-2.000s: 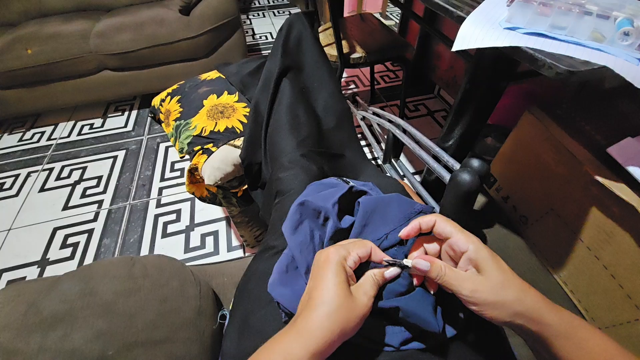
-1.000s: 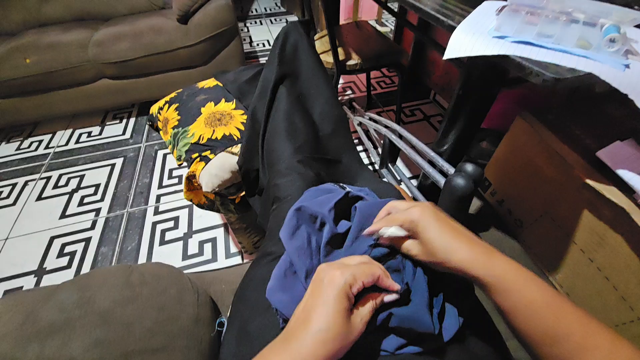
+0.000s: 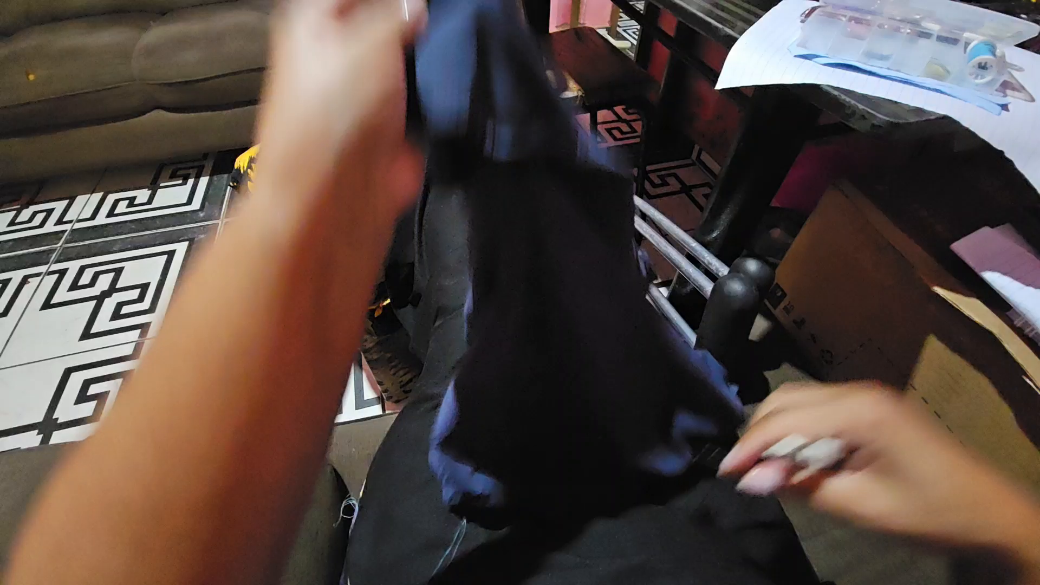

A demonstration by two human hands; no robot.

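A blue and dark cloth garment (image 3: 561, 325), blurred by motion, hangs over my black-clad lap. My left hand (image 3: 349, 89) is raised at the top, beside the garment's upper end and closed on its fabric, though blur hides the fingertips. My right hand (image 3: 837, 463) is at the lower right by the garment's bottom corner, with a small whitish object (image 3: 804, 451) between its fingers. Whether those fingertips also pinch the fabric cannot be told. A loose light thread (image 3: 452, 546) trails below the garment's lower edge.
A dark table (image 3: 869, 110) at the upper right bears lined paper (image 3: 756, 57), a clear compartment box (image 3: 877, 41) and a blue thread spool (image 3: 981, 61). Below stand a cardboard box (image 3: 861, 284) and metal tubes (image 3: 674, 252). A brown sofa (image 3: 195, 65) is at the upper left.
The garment lay bunched on my lap and is now lifted and stretched out. My left hand has moved up and forward; my right hand has moved right and down.
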